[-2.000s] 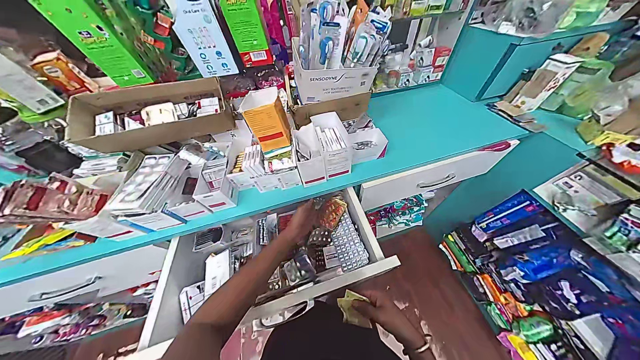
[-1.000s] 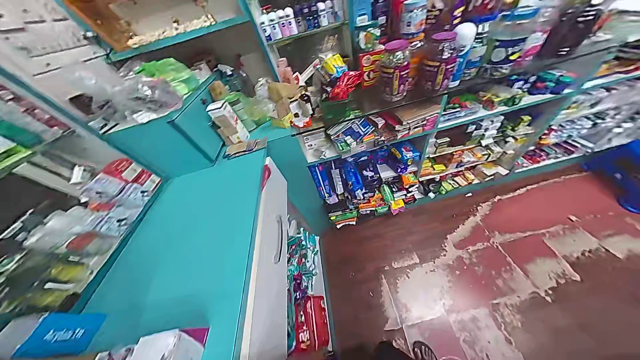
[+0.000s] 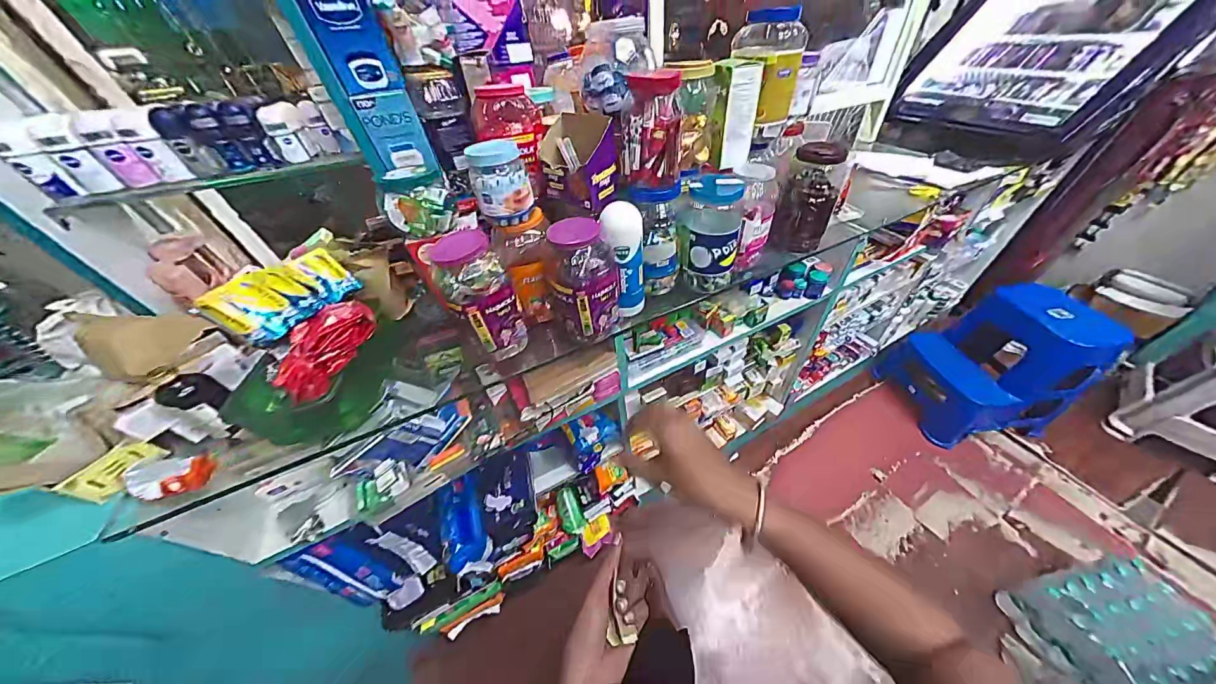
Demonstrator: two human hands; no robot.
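My left hand (image 3: 608,603) is low in the middle of the head view, its fingers closed on a small folded paper, which looks like banknotes (image 3: 622,622). Above and to its right, my right hand (image 3: 665,446), with a bangle (image 3: 758,508) on the wrist, is held before the lower shelves of the glass counter. It is blurred, and whether it holds anything cannot be told. Purple-lidded candy jars (image 3: 584,275), a white-capped roll-on bottle (image 3: 623,256) and a blue-lidded jar (image 3: 712,233) stand on the glass top beyond it.
Red wrappers (image 3: 323,347) and yellow-blue packets (image 3: 275,294) lie on the counter at left. Packets (image 3: 570,522) fill the lower shelves. A blue plastic step stool (image 3: 1016,351) stands on the worn floor (image 3: 883,456) at right. The teal counter (image 3: 161,589) is at lower left.
The view has swung far to the right, from the open drawer to the glass counter. My left hand was in that drawer; now it holds folded paper. Paper was in my right hand two seconds ago.
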